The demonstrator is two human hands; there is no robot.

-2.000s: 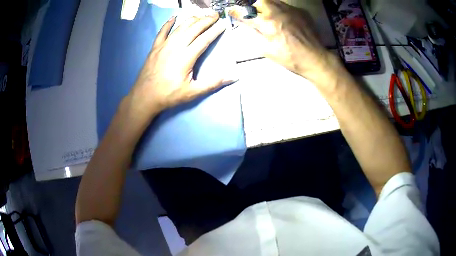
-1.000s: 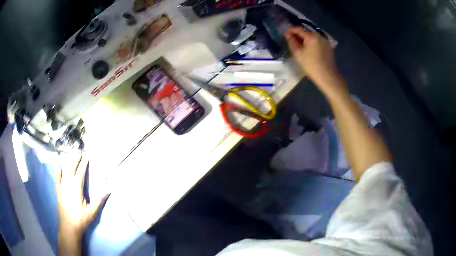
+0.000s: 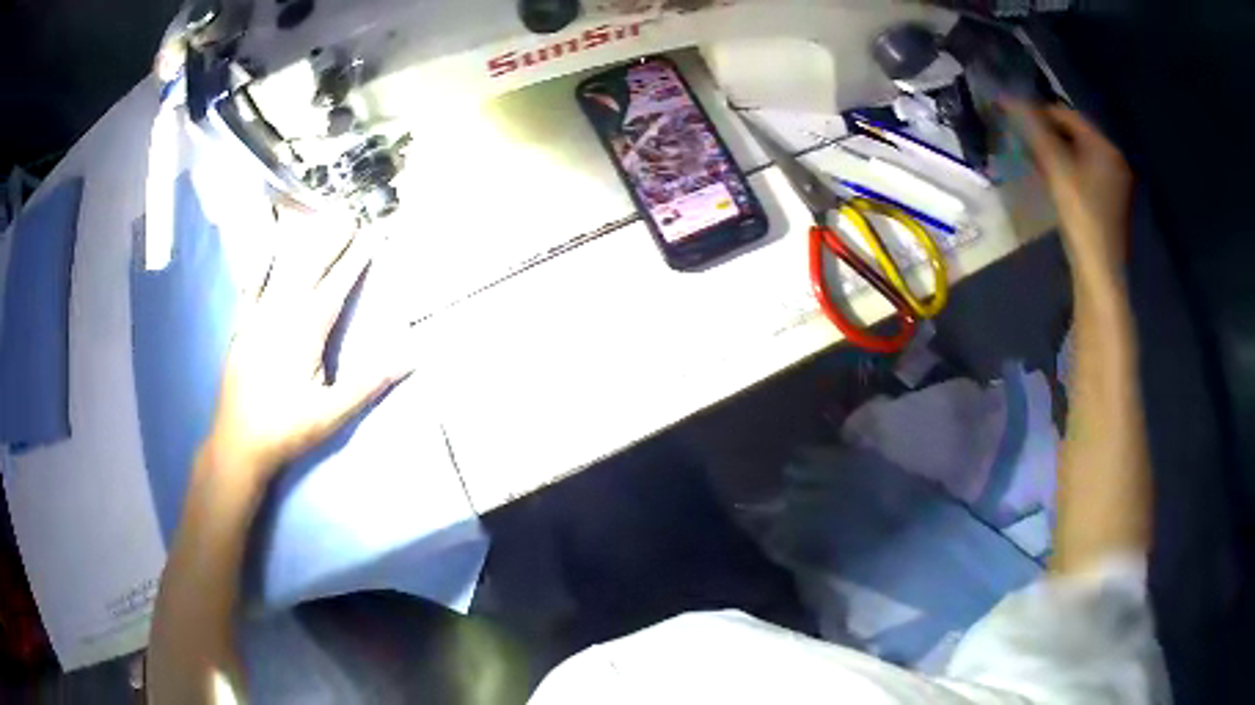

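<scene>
The large light blue fabric piece lies at the left and hangs over the front edge. My left hand lies flat on it with spread fingers, washed out by glare. Its fingertips are just below the presser foot and needle area. My right hand is at the far right end of the table, away from the fabric. Its fingers are bent beside a dim bluish-grey patch; blur hides whether they hold anything.
The white sewing machine arm crosses the top. A lit smartphone lies right of the needle. Red-and-yellow-handled scissors and pens lie further right. A folded blue piece is far left. Fabric scraps are below the right edge.
My right hand has left the needle area and reached the far right end of the table. My left hand has stayed on the fabric. The camera view has swung right, then partly back.
</scene>
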